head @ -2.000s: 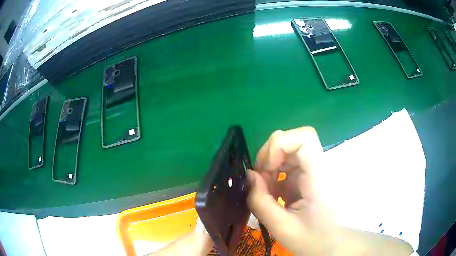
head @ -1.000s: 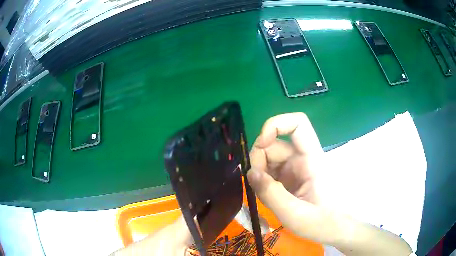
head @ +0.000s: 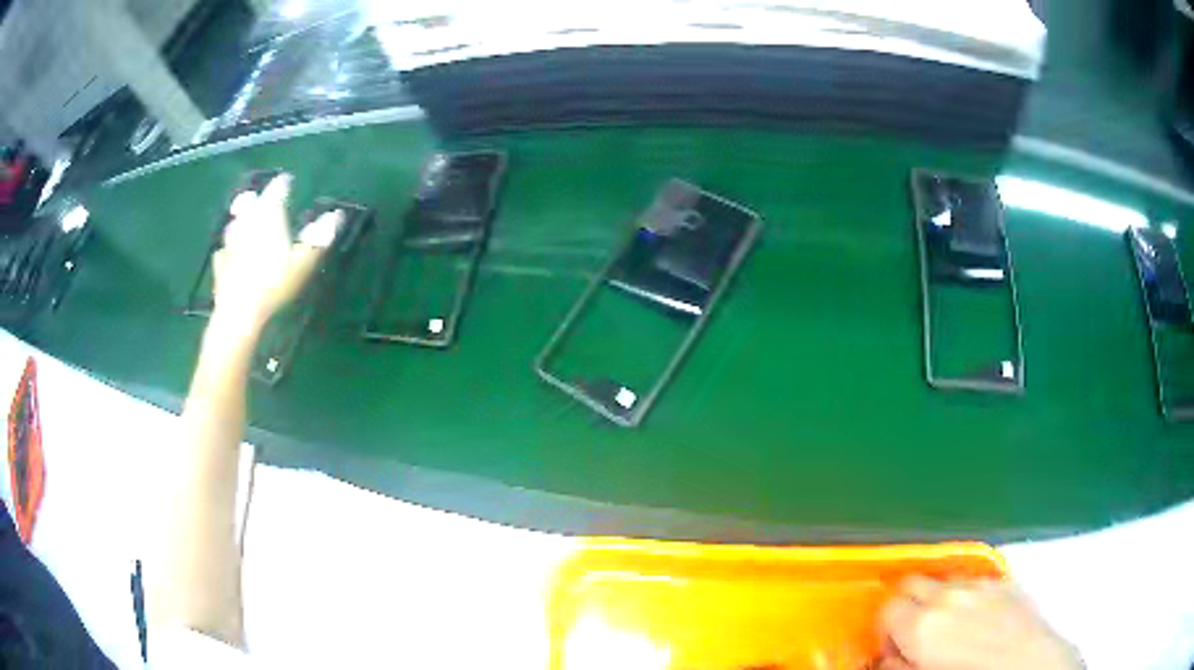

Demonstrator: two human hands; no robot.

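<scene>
My left hand (head: pixel 262 255), with white covers on some fingertips, reaches over the green belt at the left. Its fingers are apart over the camera ends of two black phone frames, one (head: pixel 275 364) partly hidden by the hand; contact is unclear. Another phone frame (head: pixel 453 203) lies just right of them. A tilted phone frame (head: pixel 670 268) lies flat at mid-belt. My right hand (head: pixel 976 626) is blurred and cut off by the bottom edge, over the right part of the orange tray (head: pixel 786 556); its fingertips are unclear.
More phone frames lie on the belt at the right (head: pixel 972 236) and right edge (head: pixel 1159 282). A dark stack topped with white sheets (head: pixel 720 98) stands beyond the belt. A thin dark stick (head: pixel 139 609) and an orange-red tray (head: pixel 25 445) are at the left.
The view has turned left. The phone frame is no longer in my hands, and a tilted one lies mid-belt. My left hand has reached out left over the belt; my right hand has moved down to the tray.
</scene>
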